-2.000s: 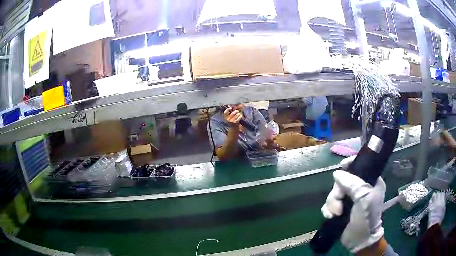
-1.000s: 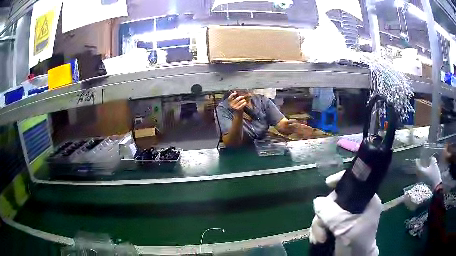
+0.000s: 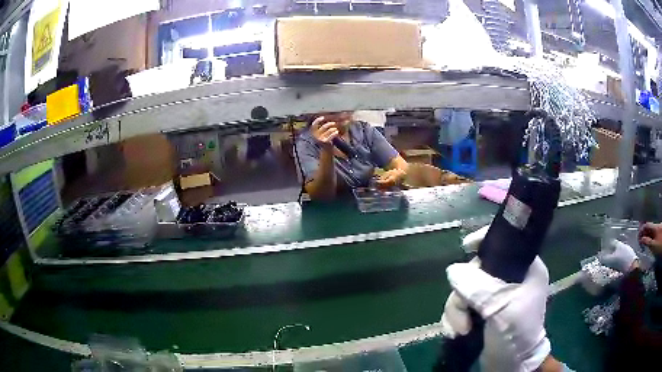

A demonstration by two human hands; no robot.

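My right hand (image 3: 504, 312), in a white glove, is wrapped around a thick black cylindrical tool, apparently an electric screwdriver (image 3: 519, 218), at the right. The tool is upright and tilted slightly right, with a pale label and a black loop at its top. Its lower end is dark and cut off by the bottom edge. A thin white wire (image 3: 279, 333) curls up at the bottom centre. Part of a clear plastic tub (image 3: 352, 361) shows at the bottom edge. My left hand is not in view.
Clear plastic trays (image 3: 123, 356) lie at lower left. The green belt (image 3: 239, 290) runs between pale rails. A person (image 3: 348, 156) sits opposite behind a clear box (image 3: 379, 200). Black parts (image 3: 210, 213) lie in trays at left. A neighbour's gloved hand (image 3: 618, 256) is at right. A wire bundle (image 3: 566, 109) hangs above.
The view has tilted down, showing more of the clear tub at the bottom edge. My right hand still holds the black tool, now more upright than two seconds ago.
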